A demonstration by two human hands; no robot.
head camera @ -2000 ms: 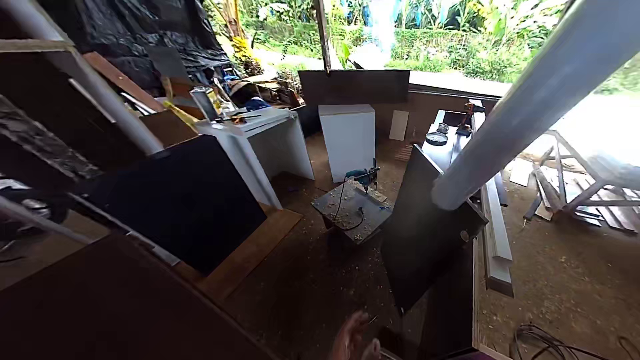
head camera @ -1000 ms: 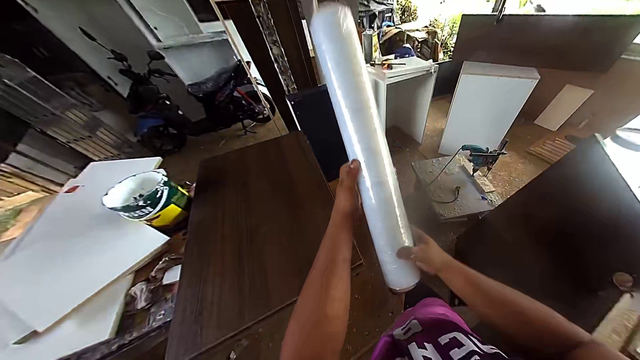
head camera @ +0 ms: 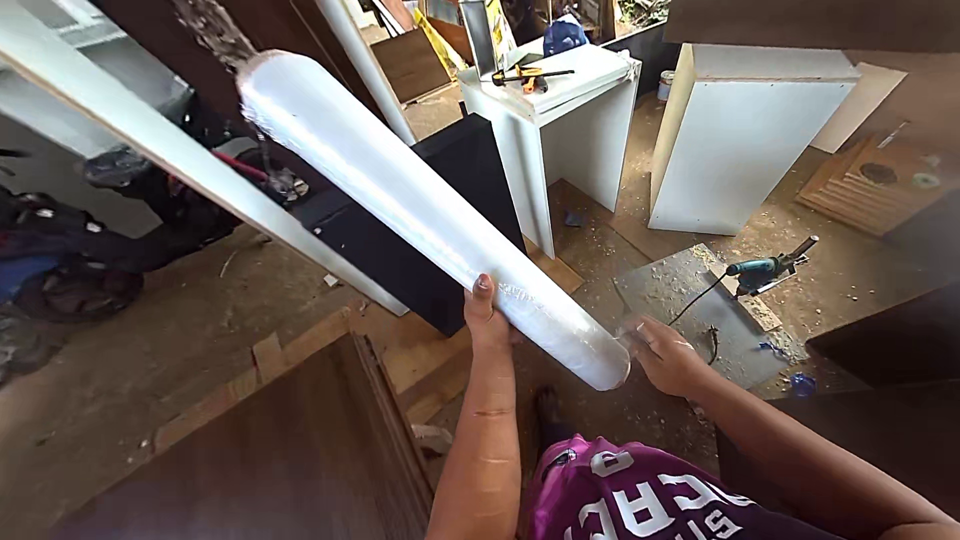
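Observation:
A long roll of clear stretch film (head camera: 420, 210) slants across the view, its far end at the upper left and its near end toward me. My left hand (head camera: 489, 313) grips it from below a little short of the near end, thumb on top. Just right of that end is my right hand (head camera: 660, 352), slightly blurred, with its fingers drawn together. Something thin and clear seems to lie between those fingers and the roll, but I cannot tell whether they hold film.
A dark wood-grain panel (head camera: 255, 450) lies at lower left. Beyond the roll stand a black panel (head camera: 480, 187), a white table (head camera: 540, 105) with a clamp (head camera: 531, 76), and a white cabinet (head camera: 750, 142). A corded power tool (head camera: 765, 271) rests on a low, dusty board (head camera: 660, 300). A motorcycle (head camera: 82, 247) stands left.
The roll was nearly upright one second ago and now leans far to the left. My right hand has moved from the roll's lower side to just off its near end. The view has turned.

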